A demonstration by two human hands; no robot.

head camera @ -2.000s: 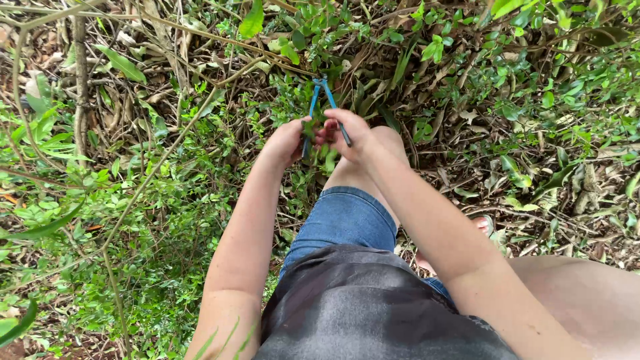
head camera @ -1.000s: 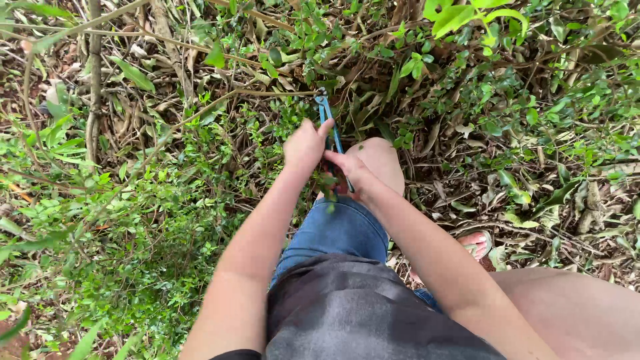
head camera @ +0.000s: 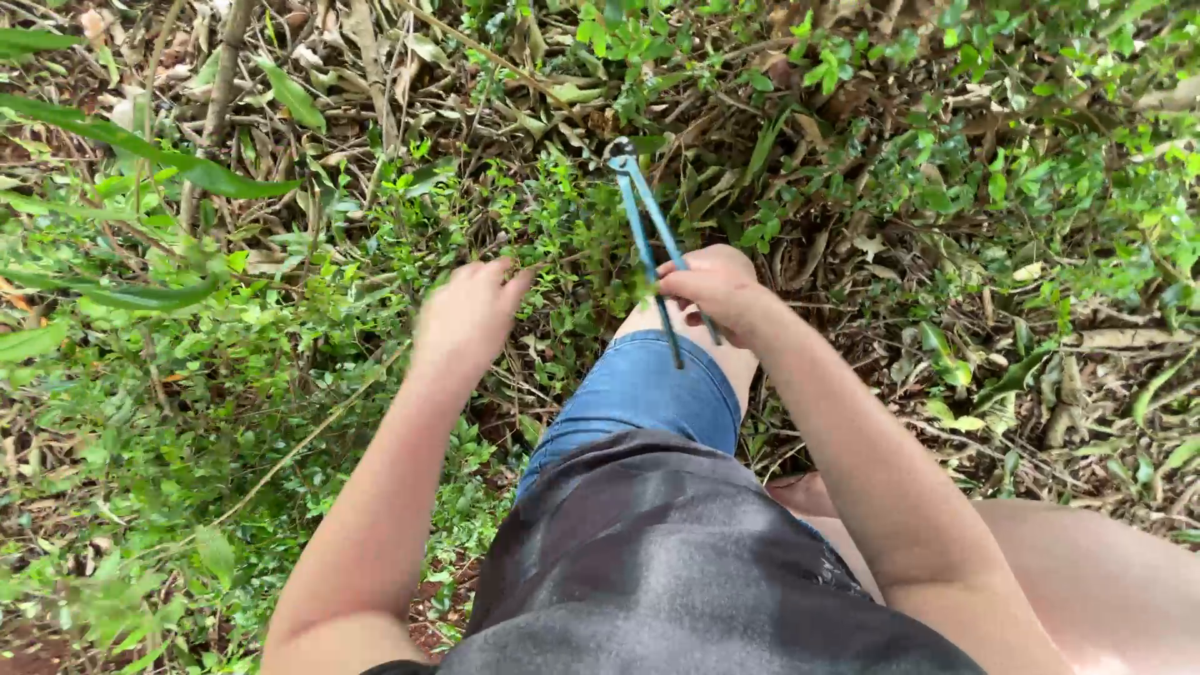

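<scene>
My right hand [head camera: 714, 292] grips blue long-handled loppers [head camera: 647, 220] by their handles, above my bent knee. The dark handle ends point toward my denim shorts [head camera: 633, 398]. The small metal head of the loppers lies away from me, against leaves and litter, with its handles only a little apart. To the left, my left hand [head camera: 473, 314] is off the loppers, over low green shrubs [head camera: 319, 375]. Its fingers are partly curled and touch or hover by a thin stem; whether it holds the stem I cannot tell.
A thin cut-looking branch [head camera: 309, 459] slants through the shrubs at left. Woody stems [head camera: 220, 103] stand at upper left, with long green leaves [head camera: 187, 169] hanging near the view. Dry leaf litter [head camera: 1078, 375] covers the ground at right, and more shrubs [head camera: 975, 159] grow at upper right.
My left hand has left the loppers and moved left over the shrubs. The loppers are now in my right hand alone.
</scene>
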